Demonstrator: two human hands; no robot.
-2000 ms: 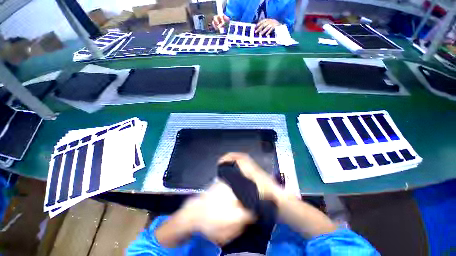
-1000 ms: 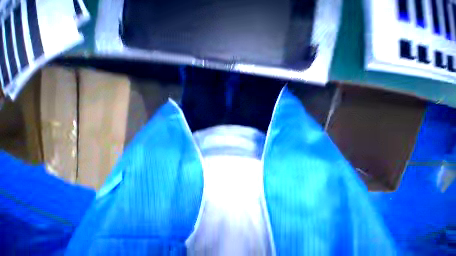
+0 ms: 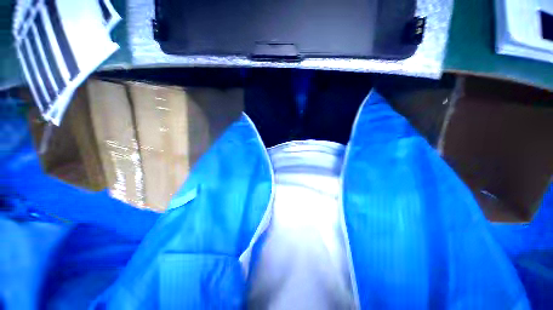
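Note:
A black panel unit (image 3: 285, 27) lies flat on silvery bubble wrap (image 3: 142, 36) at the top of the view, its far part cut off by the edge. A small dark tab shows at the middle of its near edge, and small metallic dots show near its right end. Neither of my hands is in view. My open blue smock and white shirt fill the lower middle.
Sticker sheets with long black bars (image 3: 85, 36) overhang the bench edge at the upper left. A white sheet stack (image 3: 515, 33) is cut off at the upper right. Brown cardboard boxes (image 3: 160, 145) stand below the bench on the left, and another box (image 3: 494, 145) on the right.
Two seconds ago both hands were over the panel with a black piece; they have left the view. The camera has tilted down, and since one second ago the scene has shifted right and slightly up.

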